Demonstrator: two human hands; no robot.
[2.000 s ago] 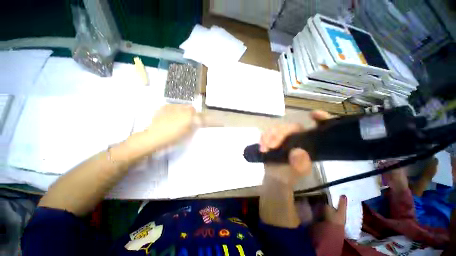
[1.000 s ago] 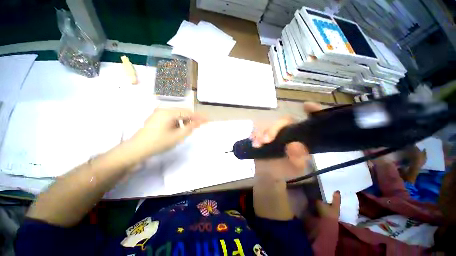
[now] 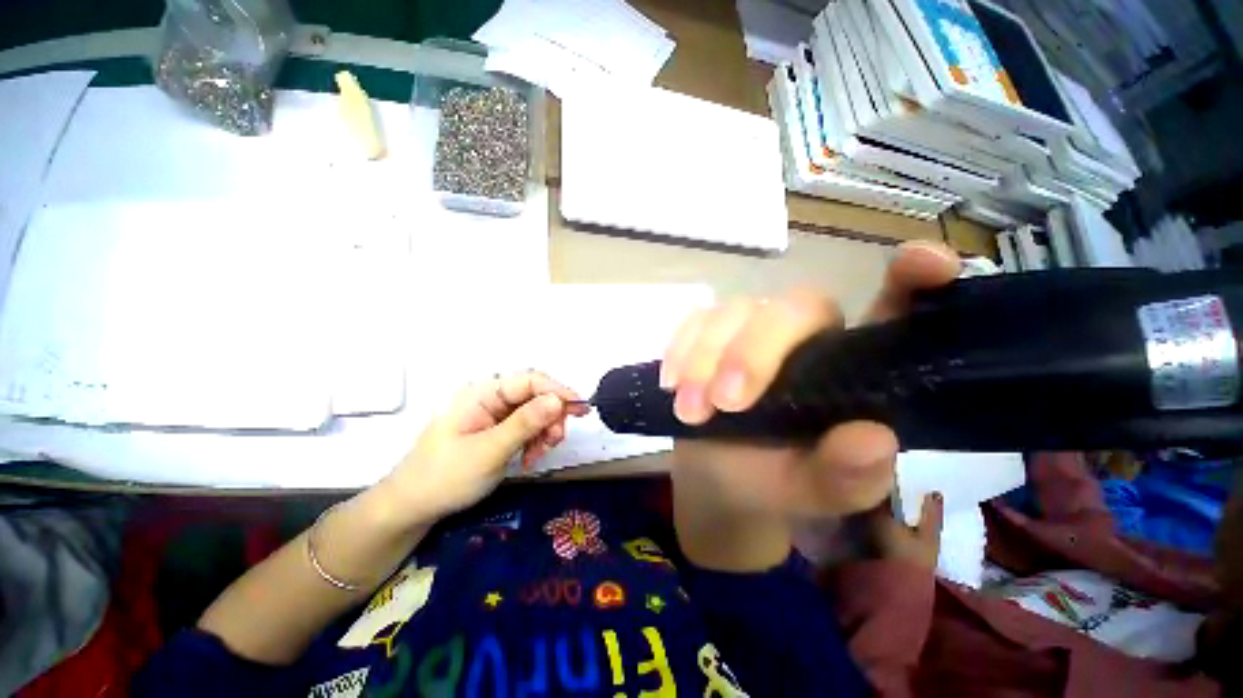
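Observation:
My right hand is closed around a black electric screwdriver, held level with its nose to the left. My left hand has thumb and forefinger pinched at the thin bit in front of the nose; a screw between the fingertips is too small to make out. A white device casing lies under the hands, partly hidden by them and the tool. A clear box of grey screws stands beyond my left hand. Another white casing lies right of the box.
White sheets cover the left bench. A bag of screws and a yellowish stick lie at its back. Loose white cards are behind the box. Stacked devices stand back right. A neighbour's sleeve and hand are at lower right.
My left hand has moved from beside the screw box towards me and right, to the bit. The screwdriver looks larger and nearer the camera. The view has shifted, so box and stacks sit higher.

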